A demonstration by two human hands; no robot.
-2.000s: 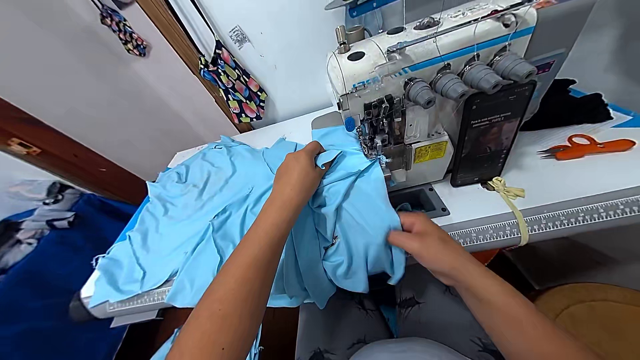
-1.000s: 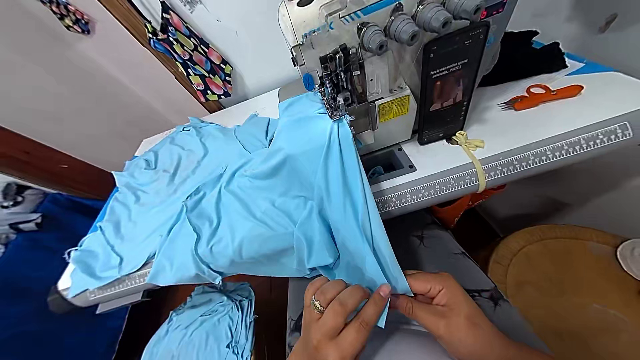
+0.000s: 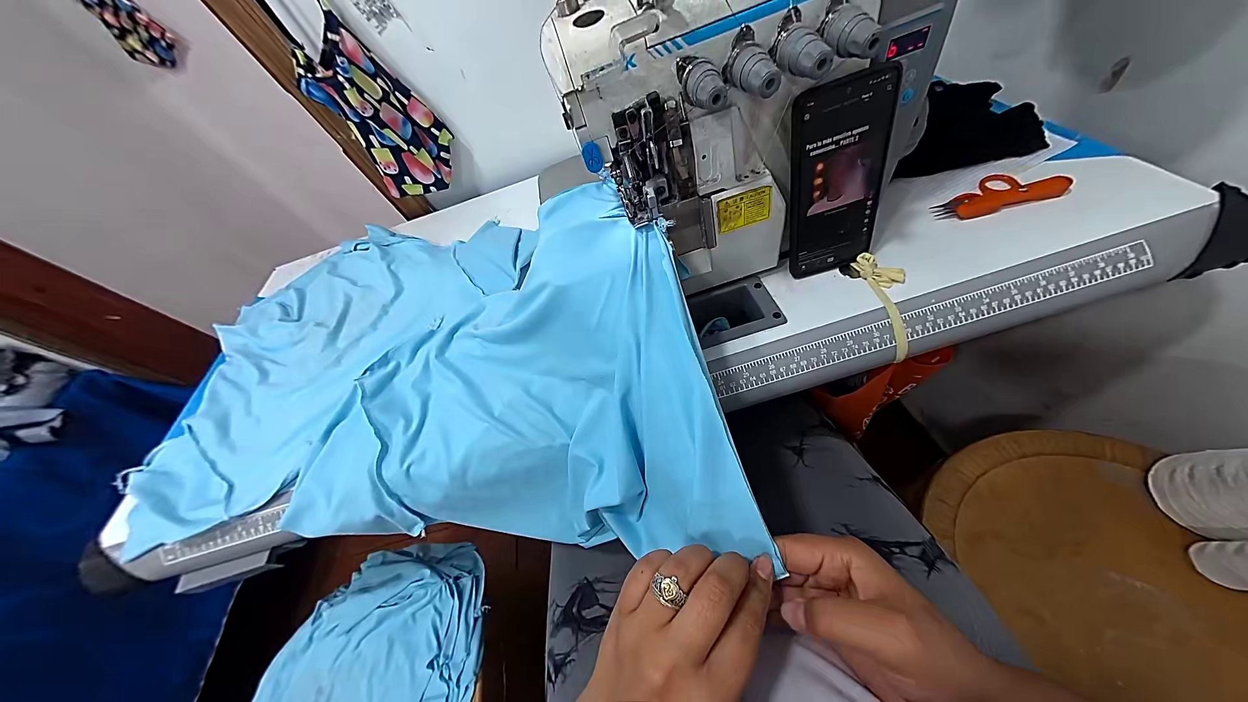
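Light blue knit fabric (image 3: 507,390) lies spread over the table's left part, its upper edge under the presser foot of a white serger sewing machine (image 3: 673,127). One long edge of the cloth runs taut from the foot down to my hands. My left hand (image 3: 682,614), with a ring on it, grips the lower corner of this edge. Against it, my right hand (image 3: 858,604) pinches the same corner between thumb and fingers; the fingertips are partly hidden. A pile of matching light blue fabric (image 3: 390,624) sits below the table's edge at the lower left.
A phone (image 3: 843,171) leans upright against the machine. Orange thread snips (image 3: 1014,195) and black cloth (image 3: 975,132) lie to the right. A measuring tape strip (image 3: 1024,302) follows the front edge, with a yellow tie (image 3: 889,312) around it. A round brown stool (image 3: 1053,546) stands at the lower right.
Two seconds ago my left hand was on the cloth near the machine and my right hand at its right edge. Both have come together at the lower corner, and the edge is now stretched straight.
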